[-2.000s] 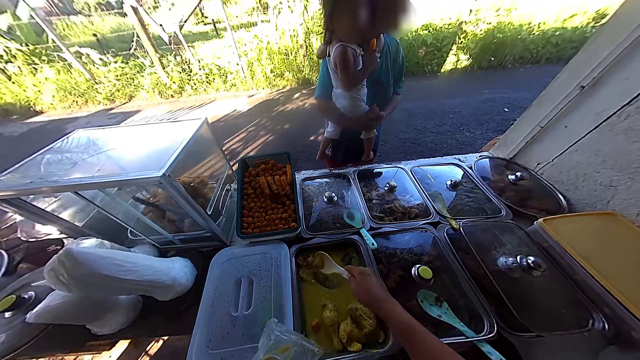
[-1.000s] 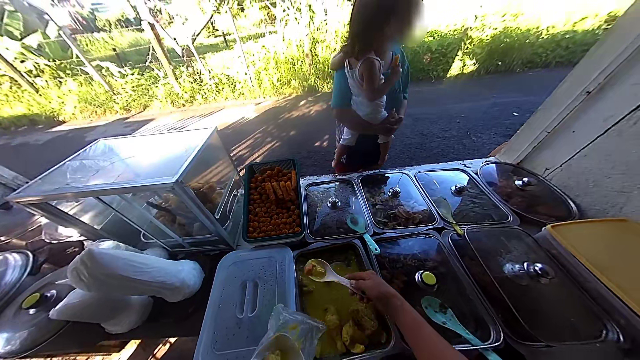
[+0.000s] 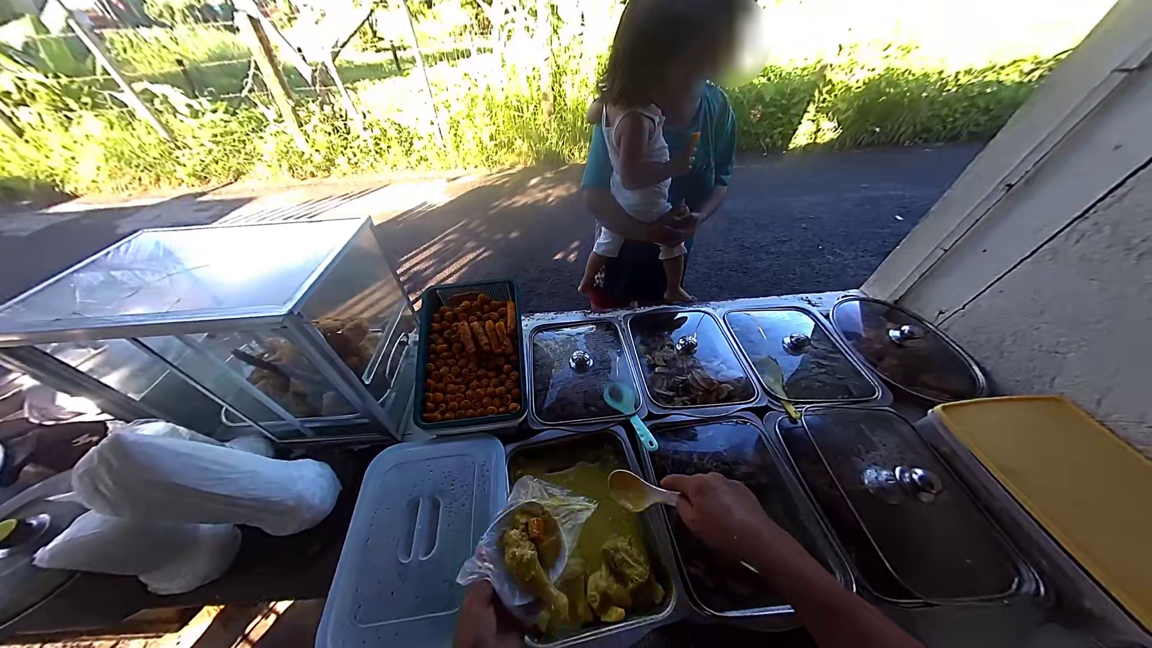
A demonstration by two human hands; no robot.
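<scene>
My right hand (image 3: 720,508) grips the handle of a pale serving spoon (image 3: 637,492), whose bowl is over a metal tray of yellow-green chicken curry (image 3: 605,522). At the tray's near left, my left hand (image 3: 486,616) holds up a clear plastic bag (image 3: 540,504) around a small bowl. Chicken pieces (image 3: 531,553) with sauce lie in it, one of them a drumstick. More chicken pieces (image 3: 625,576) stand in the curry at the tray's near right.
A translucent plastic lid (image 3: 418,540) lies left of the curry. Behind are a basket of fried snacks (image 3: 472,360) and glass-lidded trays (image 3: 691,355); a turquoise spoon (image 3: 632,414) rests there. A glass case (image 3: 207,333) and wrapped white bags (image 3: 207,486) are left. A person holds a child (image 3: 639,153) across the counter.
My left hand has come into view with the plastic bag, now over the curry tray's left side and with chicken in it. The serving spoon has moved right, away from the tray's left edge.
</scene>
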